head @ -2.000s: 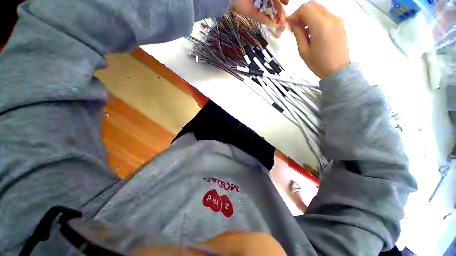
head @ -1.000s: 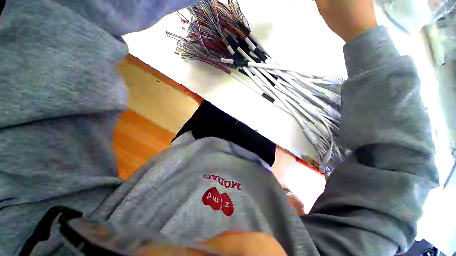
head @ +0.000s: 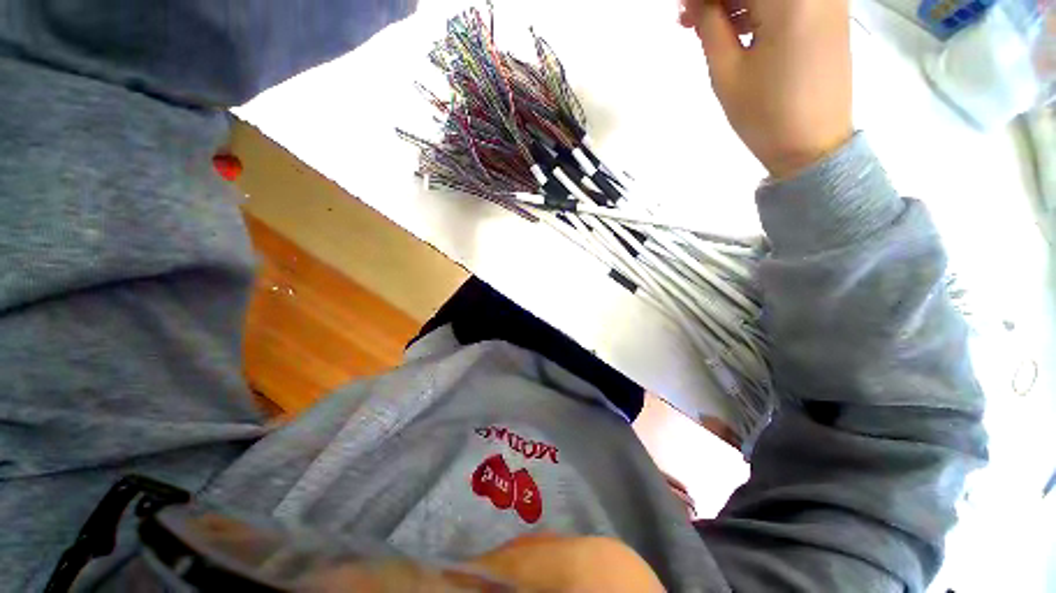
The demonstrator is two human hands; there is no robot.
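A sheaf of white cables [head: 683,272] lies on the white tabletop in front of me. Its loose multicoloured wires [head: 498,122] fan out to the upper left, with black and white bands where the wires leave the jackets. The cables' far end passes beside and partly behind my right sleeve. My right hand [head: 782,87] is above the tabletop at the top right, apart from the sheaf. Its fingertips are curled at the top edge and partly cut off, so what they hold cannot be seen. My left hand is out of view; only its sleeve shows at the upper left.
The table edge [head: 359,199] runs diagonally past my body. Clear plastic film [head: 984,70] and a blue object [head: 952,14] are at the upper right. A small loop [head: 1025,376] lies on the white surface at the right. Wood-look floor [head: 307,313] shows at the left.
My left hand, at the top of the view two seconds ago with small pale pieces, has left the picture. My right hand has moved away from it and now shows alone. The sheaf still lies on the table.
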